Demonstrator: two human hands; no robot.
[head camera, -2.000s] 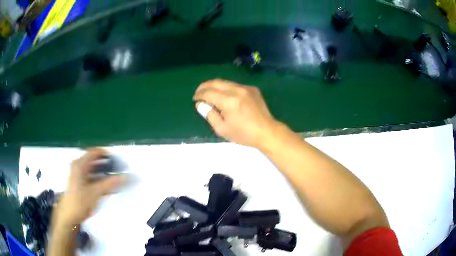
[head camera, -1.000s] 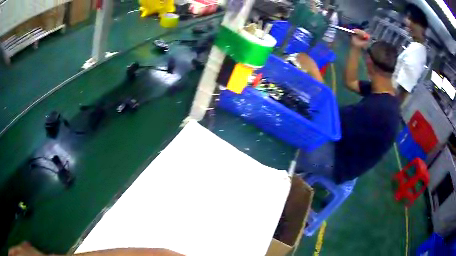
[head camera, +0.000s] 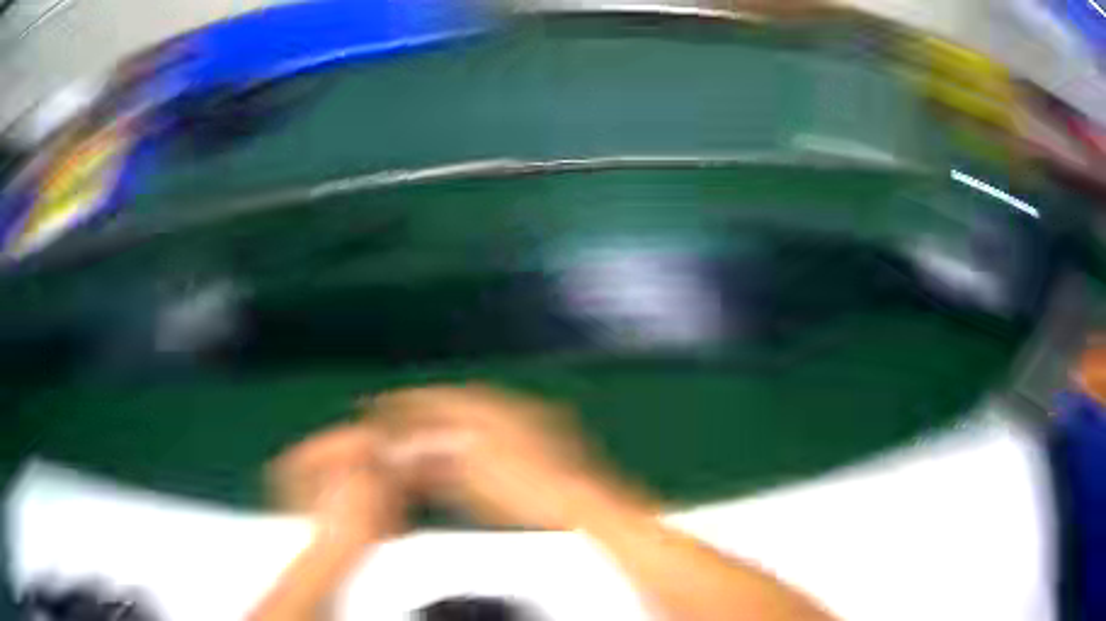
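Note:
The frame is strongly blurred. My left hand (head camera: 334, 476) and my right hand (head camera: 479, 443) are close together over the near edge of the green conveyor belt (head camera: 776, 419), at the centre left. Their fingers meet or overlap. A dark patch shows between the hands, but I cannot tell whether it is a held piece or shadow. A dark shape (head camera: 473, 609), cut off by the bottom edge, lies on the white work surface (head camera: 849, 546). Dark pieces (head camera: 79, 600) lie at its bottom left corner.
Light reflections and dark blurred shapes lie along the belt. Across it are a long blue object (head camera: 315, 43), a blue and yellow printed sheet (head camera: 67, 194) and a yellow thing (head camera: 970, 91). A blue object (head camera: 1083, 510) stands at the right edge.
The view has swung back from the right-hand side, with its blue tote and people, to the belt ahead. Both hands are now in view and together; two seconds ago they were apart.

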